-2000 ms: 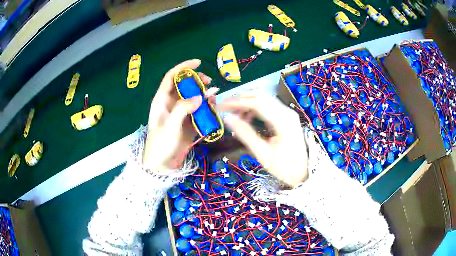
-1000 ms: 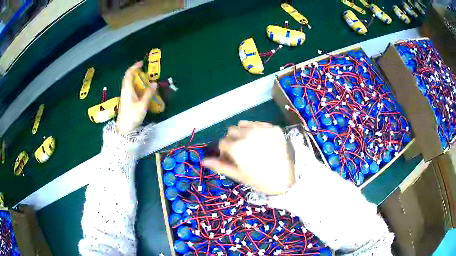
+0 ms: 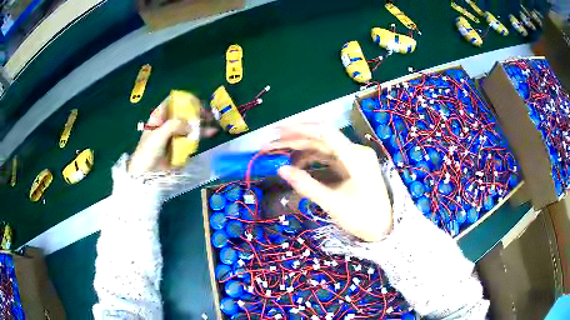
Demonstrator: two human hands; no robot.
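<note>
My left hand holds a yellow housing shell above the near edge of the belt; both are a little blurred. My right hand holds a blue battery pack by its right end, with a red lead looping over it. The pack lies sideways above the near battery carton, its free end pointing at the shell, not touching it. The shell's inside is hidden from view. A shell with wire lies on the belt just right of the held shell.
Yellow shells and flat covers lie spaced along the dark green belt, behind a pale rail. Two more battery cartons stand at the right and far right. Another carton is at the lower left.
My left hand let go of a filled shell on the belt and now holds another shell. My right hand has taken a battery pack from the near carton. The belt's parts have shifted right.
</note>
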